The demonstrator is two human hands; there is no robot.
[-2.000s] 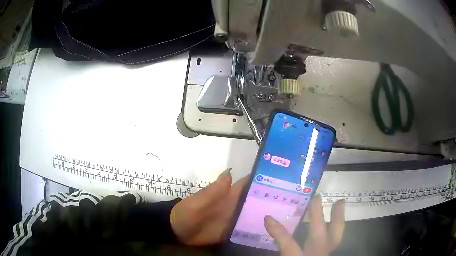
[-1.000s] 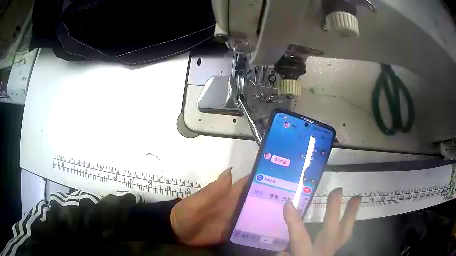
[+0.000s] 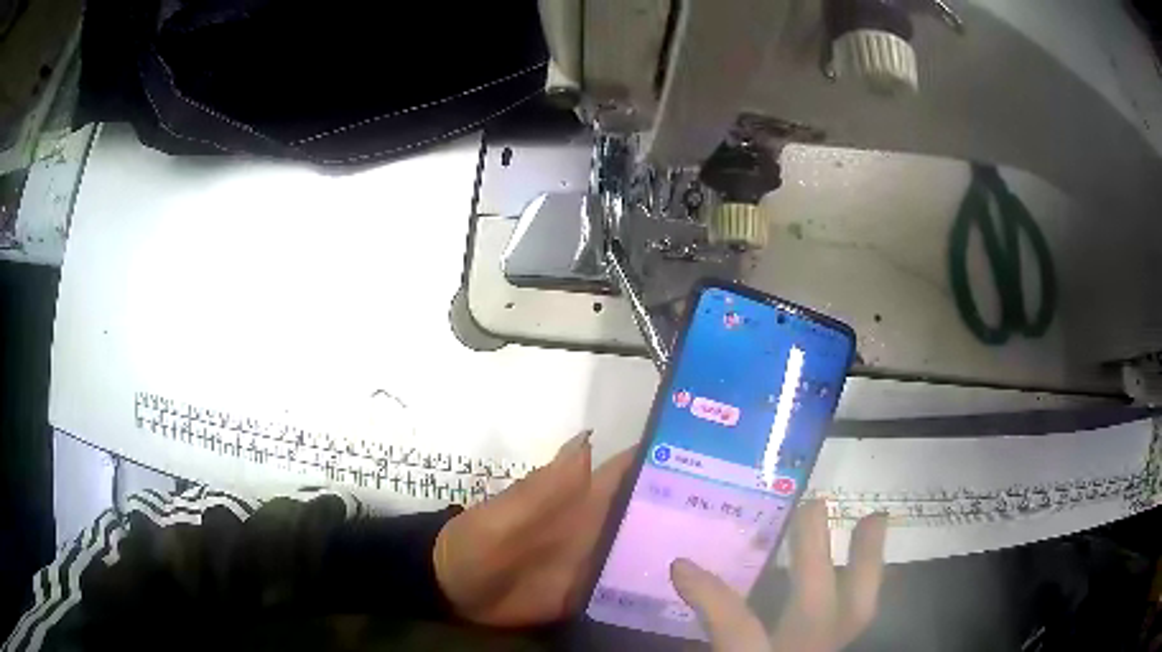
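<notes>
A smartphone [image 3: 752, 382] with a lit blue and pink screen is tilted in front of the sewing machine, over the table's front edge. My left hand [image 3: 535, 548] holds it from its left side, with part of the hand hidden behind the phone. My right hand [image 3: 790, 592] is at the phone's lower right, cut off by the bottom edge of the picture. Its thumb lies over the pink lower part of the screen and its other fingers are spread to the right of the phone. Whether the right hand also supports the phone is not visible.
The off-white sewing machine head [image 3: 765, 64] spans the top right. Its presser foot area [image 3: 612, 191] and a slanting metal rod [image 3: 637, 306] are behind the phone. Green-handled scissors [image 3: 1003, 261] lie on the bed. Dark cloth [image 3: 344, 77] is at the upper left. The white table [image 3: 255, 293] has ruler markings.
My right thumb has moved down and left on the screen, and the right fingers have shifted slightly left. The phone and my left hand have stayed in place.
</notes>
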